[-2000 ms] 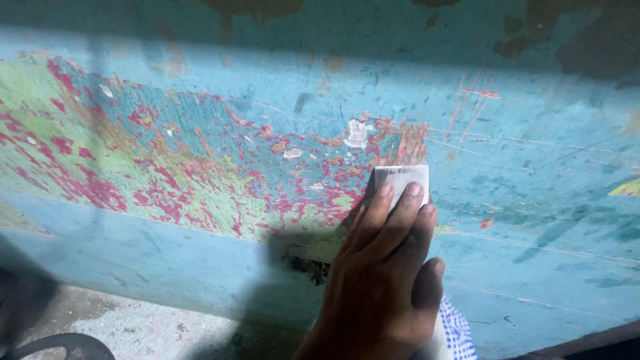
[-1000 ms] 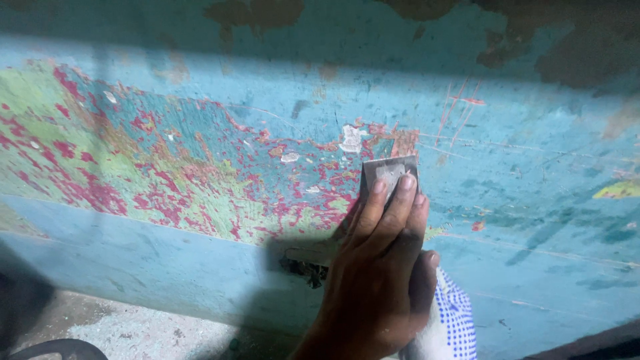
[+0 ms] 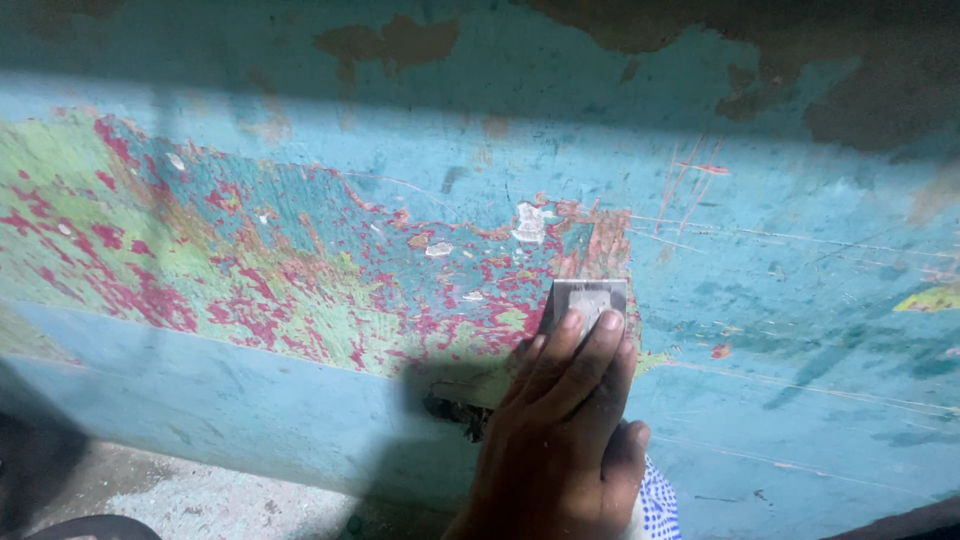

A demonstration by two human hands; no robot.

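Note:
A flat metal scraper blade (image 3: 598, 295) lies against the painted wall (image 3: 810, 292), its straight edge uppermost. The fingertips of my bare left hand (image 3: 559, 420) press on the blade from above, fingers close together and thumb to the right. Beneath that hand shows part of a white glove with blue dots on my right hand (image 3: 658, 499); its fingers and the scraper's handle are hidden. Just above the blade edge is a scraped orange-brown patch (image 3: 610, 244). To the left spreads a worn area of green, magenta and teal paint (image 3: 285, 277).
A dark, broken hole (image 3: 459, 411) in the wall sits left of my hand. Pale flakes and dust lie on the floor (image 3: 217, 487) at lower left, near a dark curved object (image 3: 97, 526). Brown bare patches (image 3: 405, 41) mark the shaded upper wall.
Compared with one second ago, the scraper blade and my left hand are lower on the wall, and more of the scraped patch shows above the blade edge.

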